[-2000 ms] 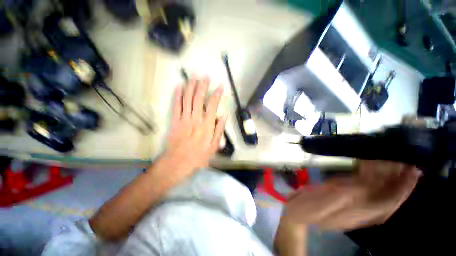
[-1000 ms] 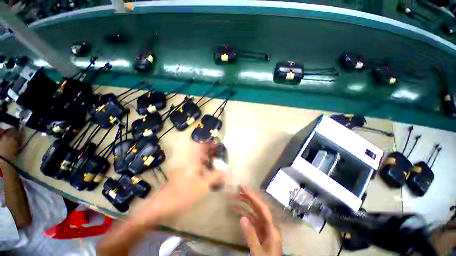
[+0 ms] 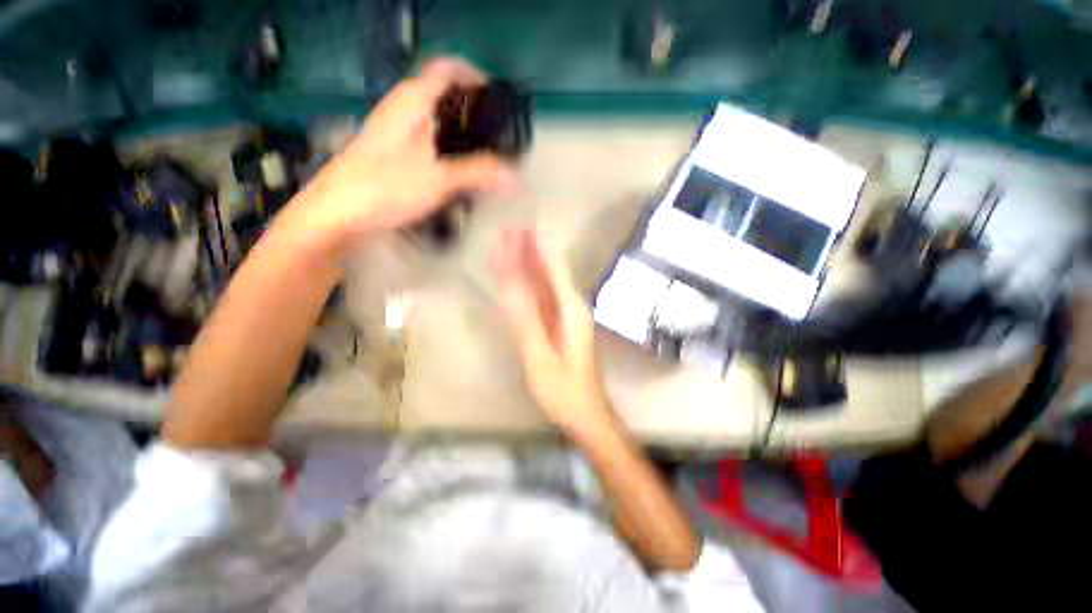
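Note:
My left hand [image 3: 413,168] is raised over the bench near its back edge, blurred. Its fingers and thumb are around a black boxy unit [image 3: 489,120]; the unit's details and cables are too blurred to tell. My right hand [image 3: 545,314] is lower and to the right, over the bench, apart from the unit. It holds nothing visible, with its fingers extended and blurred.
White screw feeder [image 3: 778,156] stands right of centre. Piled black units [image 3: 156,204] lie left; another unit [image 3: 812,381] lies near the front edge. Green conveyor [image 3: 575,60] runs behind. At right, a person's forearm [image 3: 976,413] is beside a blurred dark screwdriver [image 3: 898,321]. A red stool [image 3: 778,509] stands below.
My left hand has moved up towards the back edge with the dark unit. My right hand remains apart from it, fingers extended. The camera view has shifted, and the conveyor shows less.

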